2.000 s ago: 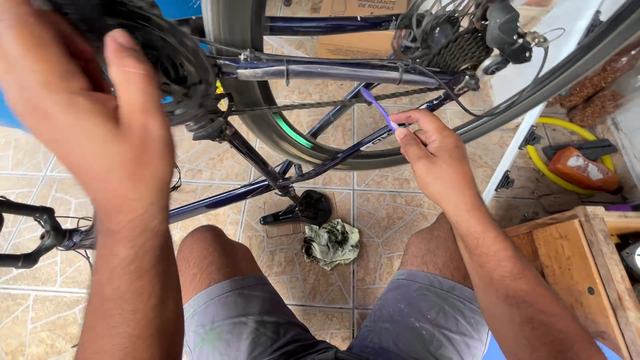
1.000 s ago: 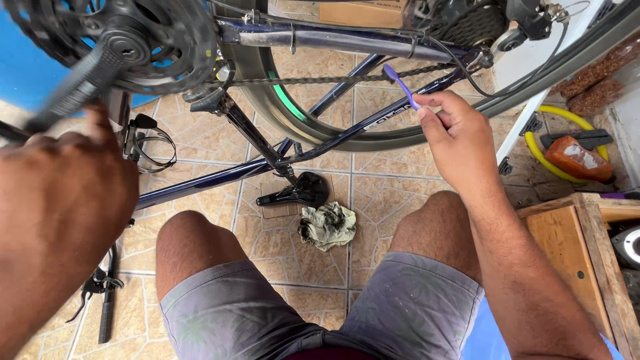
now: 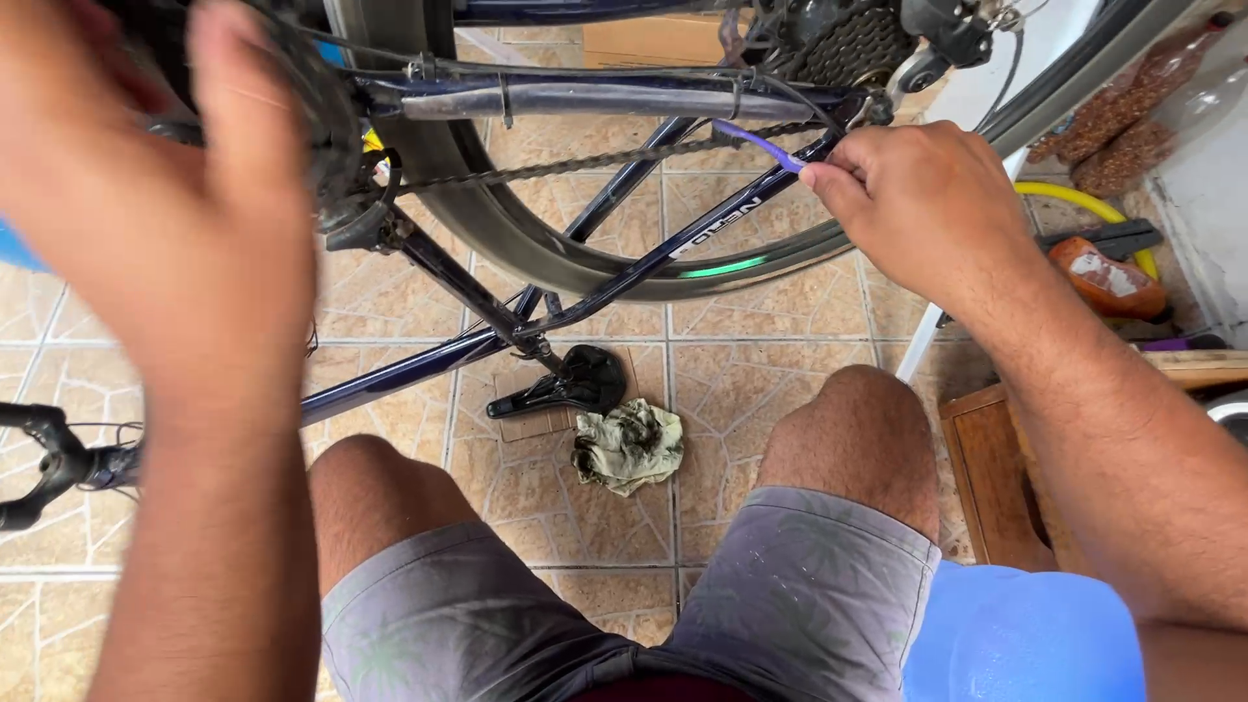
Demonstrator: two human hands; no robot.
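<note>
A dark blue bicycle frame (image 3: 604,99) is upside down before me, its saddle (image 3: 570,382) down at the floor. My right hand (image 3: 912,195) grips a purple toothbrush (image 3: 765,146), whose bristles are at the bicycle chain (image 3: 585,168), ahead of the rear cassette (image 3: 848,49). At upper left my left hand (image 3: 185,185), blurred, covers much of the chainrings (image 3: 317,107). Whether it holds the crank or pedal is hidden. The rear wheel's tire (image 3: 526,244) shows behind the chain.
A stained, crumpled rag (image 3: 632,447) lies on the tiled floor beside the saddle. At right are a wooden box (image 3: 994,468), a blue plastic surface (image 3: 1024,634), a yellow hose (image 3: 1072,200), an orange package (image 3: 1107,278) and clear bottles (image 3: 1150,107). The handlebar (image 3: 44,458) is at left.
My left hand has moved up from low beside the crank and now hides most of the chainrings. The toothbrush stays in my right hand at the chain.
</note>
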